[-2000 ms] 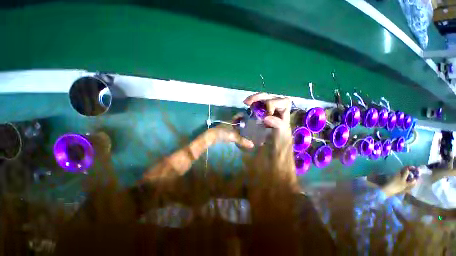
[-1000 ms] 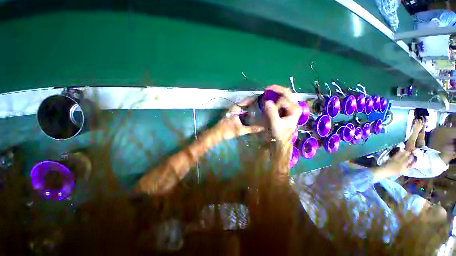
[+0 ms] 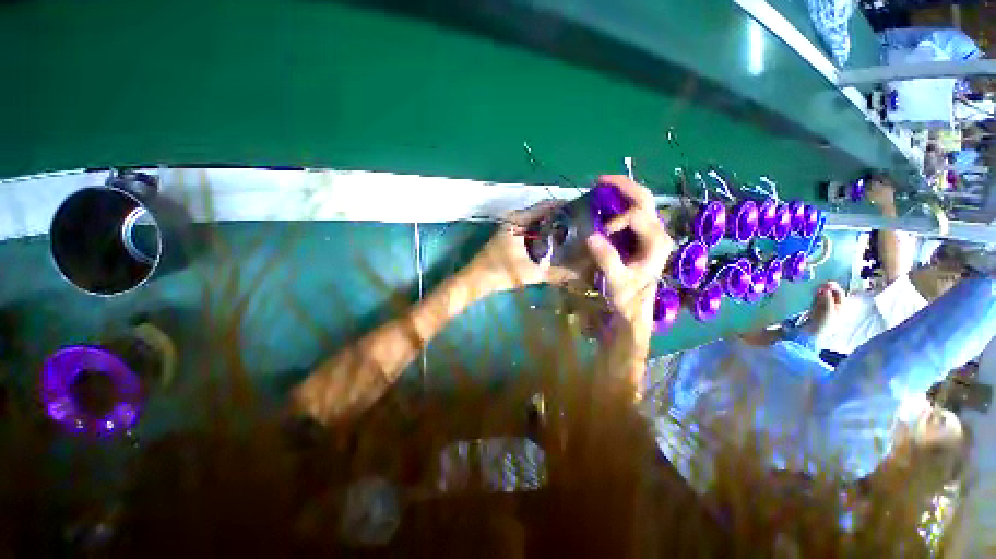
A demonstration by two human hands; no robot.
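Observation:
My left hand [image 3: 513, 253] and my right hand [image 3: 633, 246] are together near the white rail. My right hand is closed on a purple reflector assembly [image 3: 608, 204]. My left hand holds the dark end of a housing [image 3: 546, 237] right beside it; where the two parts meet is hidden by my fingers. Thin wires stick up behind the hands. A black open-ended lamp housing [image 3: 106, 240] stands at the left by the rail. A loose purple reflector assembly [image 3: 92, 390] lies below it.
Rows of purple reflector assemblies [image 3: 710, 223] stand right of my hands, with a blue holder [image 3: 806, 233] at their far end. The white rail [image 3: 328, 198] borders the green belt [image 3: 328, 87]. A person in a light blue sleeve [image 3: 928, 333] is at the right. Brown hair covers the lower view.
The view has shifted, so the housing and reflectors appear further left. My hands stay together on the parts, which have turned slightly. The neighbouring person's arm now reaches across at the right.

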